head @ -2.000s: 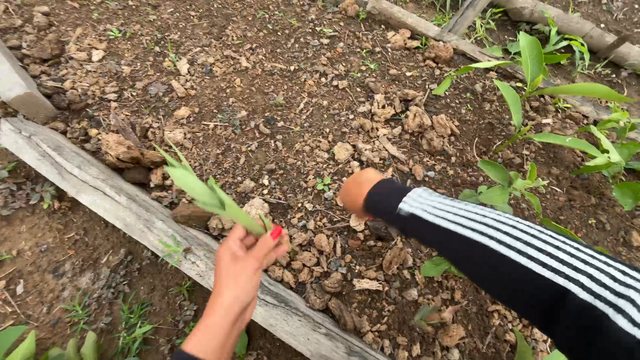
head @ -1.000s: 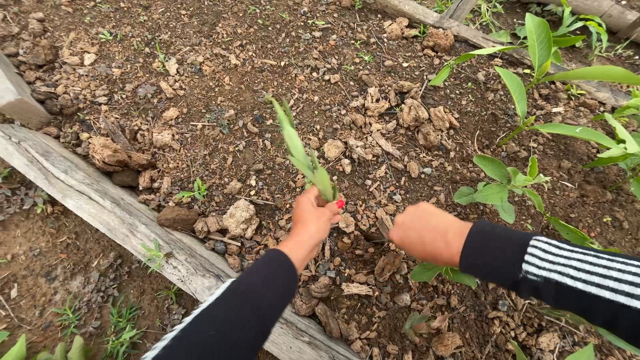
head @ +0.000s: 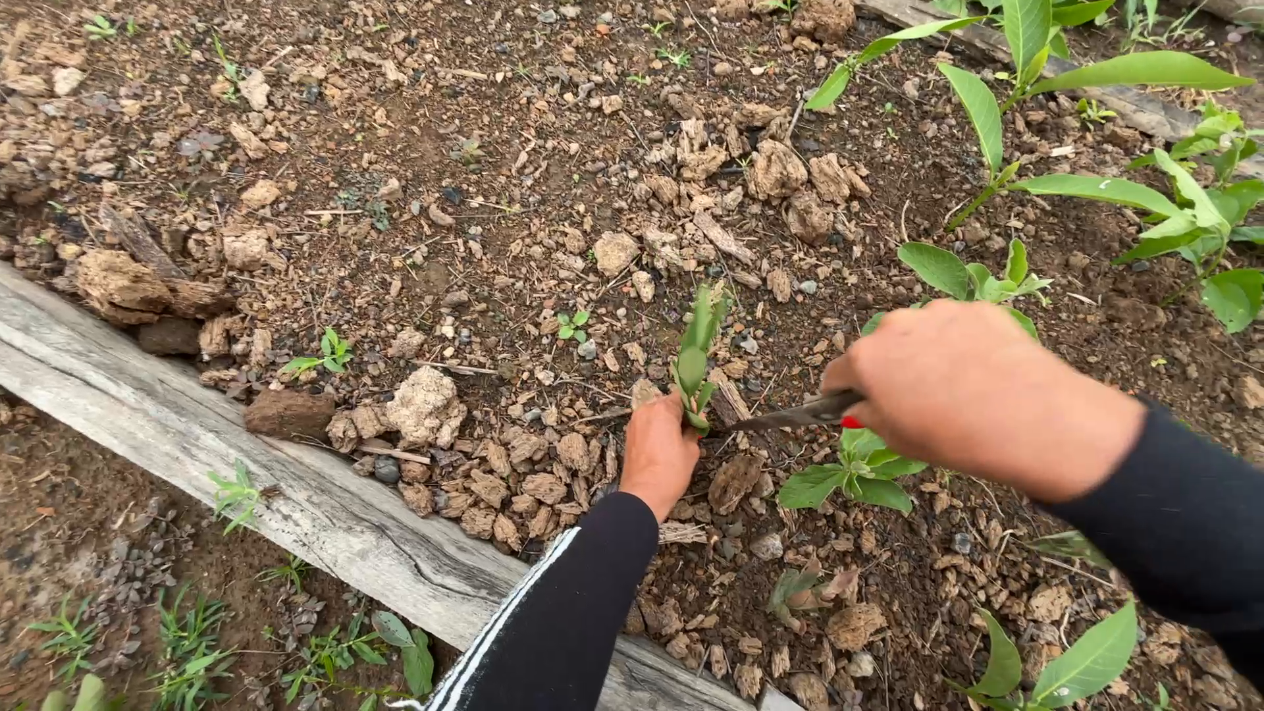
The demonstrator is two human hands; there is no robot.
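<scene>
My left hand (head: 660,452) is closed around the lower end of a green leafy cutting (head: 697,355), which stands nearly upright at the soil. From the right, my right hand (head: 948,390) grips a dark, narrow metal blade (head: 795,413), probably a knife or small trowel; its handle is hidden in the fist. The blade points left, its tip at the soil just beside my left hand and the base of the cutting. A low green plant (head: 854,472) grows just below the blade.
A weathered wooden board (head: 395,533) edges the bed from left to lower middle. Taller leafy plants (head: 1027,99) stand at the upper right, and another plant (head: 1071,657) at the lower right. Bark chunks and a pale clod (head: 425,407) lie on the soil.
My left hand has moved right with the cutting, which now stands more upright. My right hand has also moved right, and its blade now shows clearly.
</scene>
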